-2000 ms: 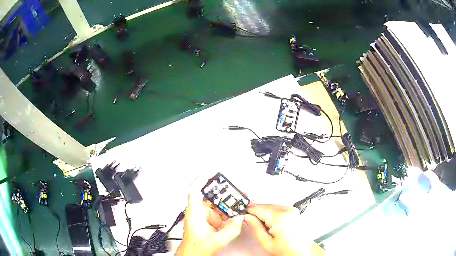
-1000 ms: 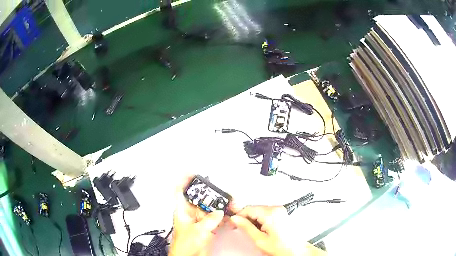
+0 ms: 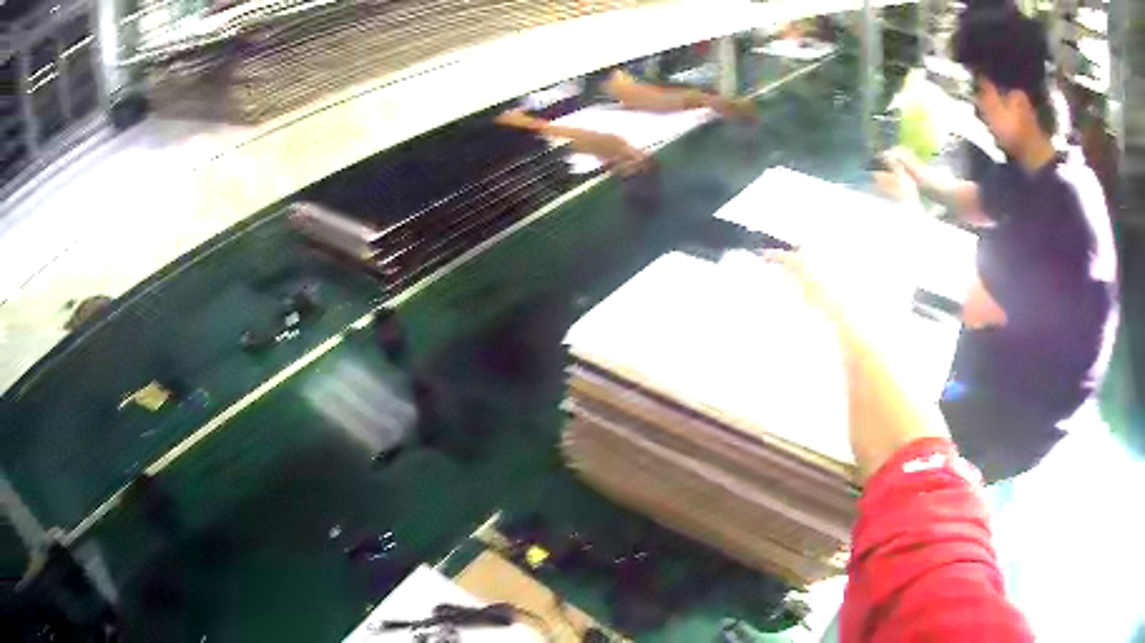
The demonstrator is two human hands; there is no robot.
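A thick stack of boards (image 3: 703,471) with tan layered edges and a white top stands right of centre. An arm in a red sleeve enters from the lower right, and my right hand (image 3: 804,276) is over the far part of the stack. The hand is small and washed out against the white, so its grip cannot be told. A white sheet (image 3: 804,207) lies just beyond the fingers. My left hand is out of the picture. At the bottom edge, the white work board (image 3: 421,597) shows a black cord (image 3: 471,615) on it.
A person in dark clothes (image 3: 1036,276) is at the right, by the stack. Other forearms (image 3: 584,138) reach over the line at top centre. A pile of dark boards (image 3: 465,201) lies across the green bench (image 3: 264,502). A tan cardboard sheet (image 3: 509,584) shows at the bottom.
The view has swung up and right to the stack and the person. The adapter shell and my left hand have left view. My right arm now extends over the stack.
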